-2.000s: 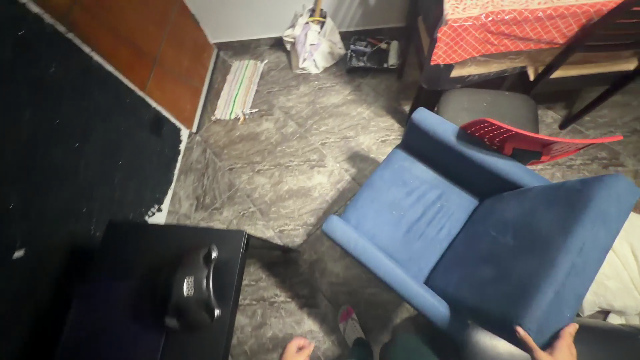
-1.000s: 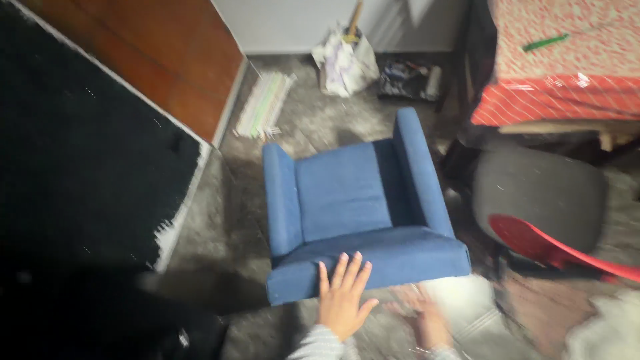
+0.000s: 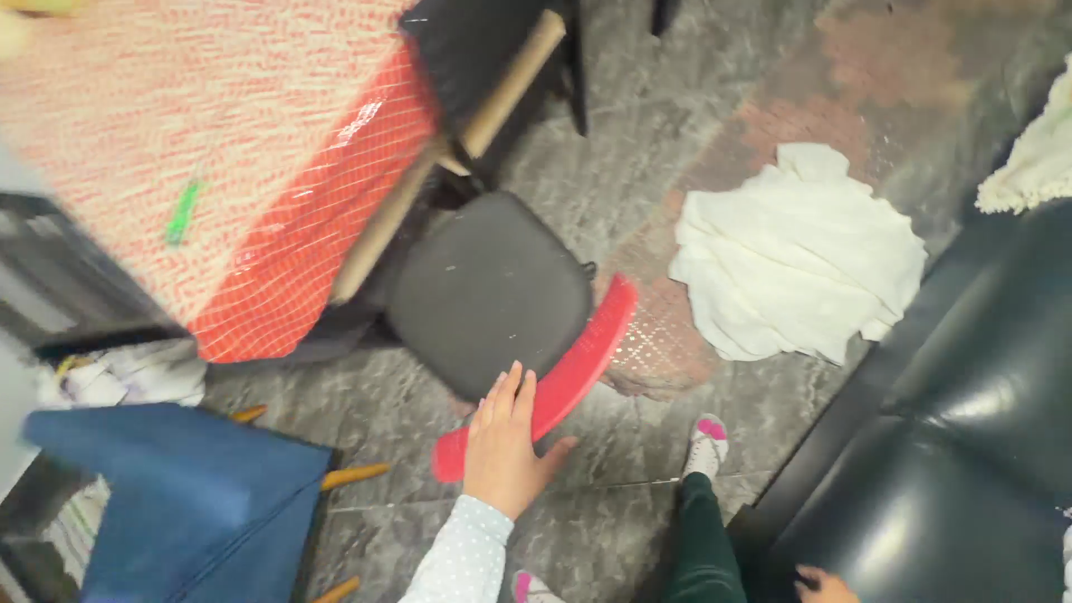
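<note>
My left hand (image 3: 505, 448), in a pale dotted sleeve, lies over the red backrest (image 3: 582, 360) of a chair with a dark grey seat (image 3: 494, 289). Its fingers are apart and reach toward the seat; whether it grips the backrest is hard to tell. At the bottom edge, my right hand (image 3: 825, 584) is partly in view beside the black sofa (image 3: 955, 435), and what it does is not clear. The blue armchair (image 3: 201, 502) with wooden legs stands at the lower left, away from both hands.
A table with a red and white cover (image 3: 327, 209) fills the upper left, a green object (image 3: 182, 213) on it. A crumpled white cloth (image 3: 796, 251) lies on the worn floor right of the chair. A dark chair (image 3: 494, 67) stands by the table. My feet are near the bottom.
My left hand has left the blue armchair's back and is now at the red backrest. One second ago both hands were at the armchair. The view has swung to the right.
</note>
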